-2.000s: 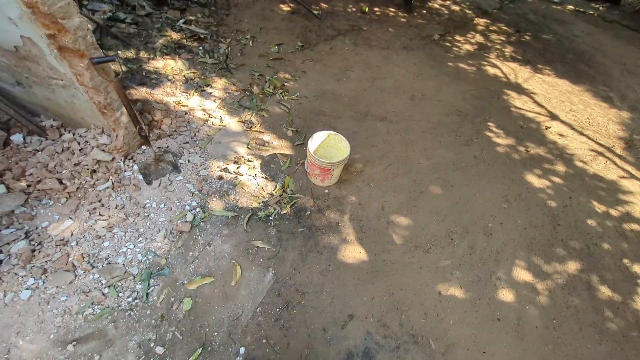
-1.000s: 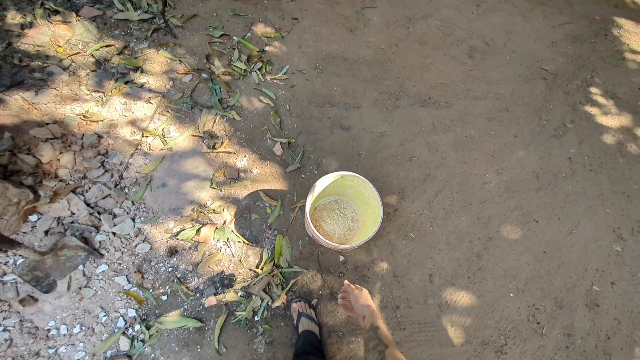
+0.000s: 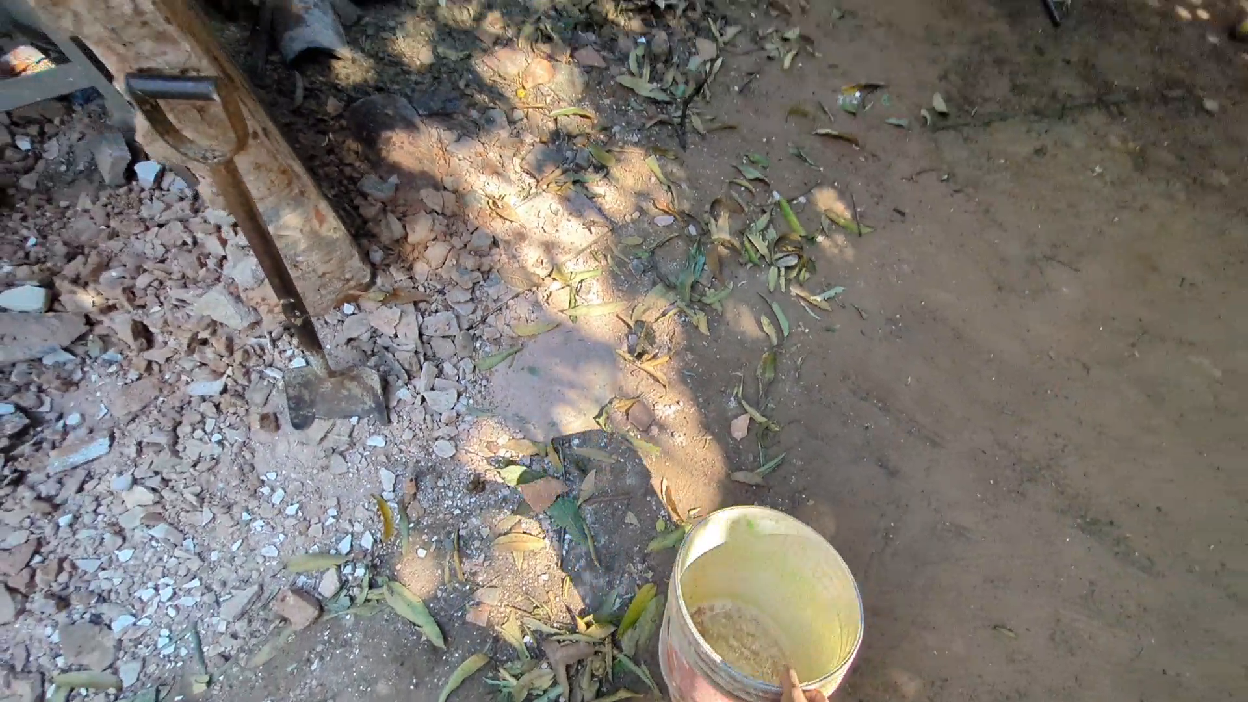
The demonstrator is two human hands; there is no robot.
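A whitish plastic bucket [image 3: 762, 604] with reddish marks outside and a sandy residue on its bottom is at the lower middle of the view. Fingers of one of my hands [image 3: 799, 688] are on its near rim, at the bottom edge of the view; they look closed over the rim, and the rest of the hand is cut off. Which hand it is cannot be told for certain, though an arm came from the right in an earlier frame. My other hand is out of view.
A shovel [image 3: 263, 244] with a D-shaped handle leans at a broken wall edge [image 3: 302, 224], its blade on broken rubble [image 3: 195, 468]. Fallen leaves [image 3: 770, 253] lie along the border between rubble and packed dirt. A pipe end [image 3: 310, 29] shows at the top left.
A hand that was reaching near the bucket one second ago now has fingers on its rim. The view has shifted, bringing the whole shovel into sight.
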